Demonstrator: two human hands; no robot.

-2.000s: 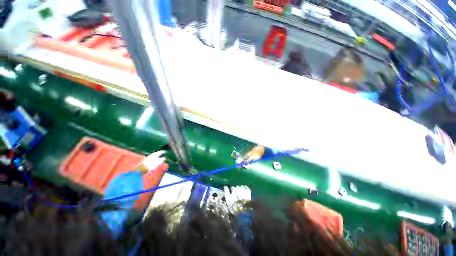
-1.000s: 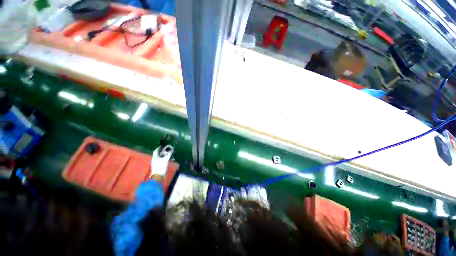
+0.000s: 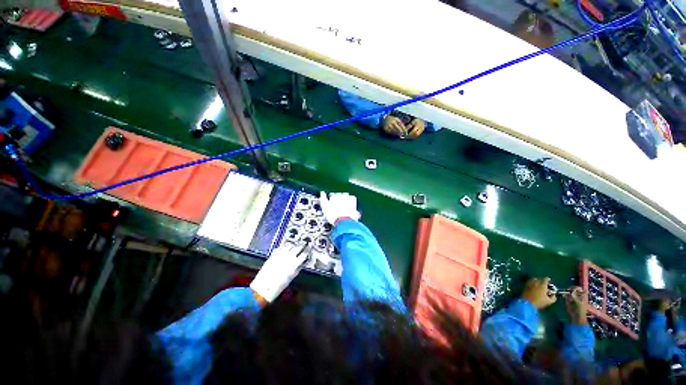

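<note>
Small silvery watch cases with dark centres (image 3: 293, 234) stand in rows on the right flat top of the blue heating plate. My left hand (image 3: 280, 271), in a white glove, is at the front of these rows, its fingertips at a case. My right hand (image 3: 340, 207), also gloved, lies at the back right edge of the rows. Whether either hand grips a case cannot be told. The pale left top (image 3: 237, 207) of the plate bears no cases.
Salmon tray (image 3: 158, 174) left with a dark round part (image 3: 115, 140); stacked trays (image 3: 450, 263) right. Grey post (image 3: 226, 83) behind the plate; blue hose (image 3: 338, 124) crosses the view. Loose cases (image 3: 371, 163) on the green bench (image 3: 338, 167). Neighbours' hands (image 3: 538, 292) right, others opposite.
The view has shifted downward. My left hand has moved from the left tray's right end, where it held a ringed part, to the plate. My right hand now shows clearly on the cases.
</note>
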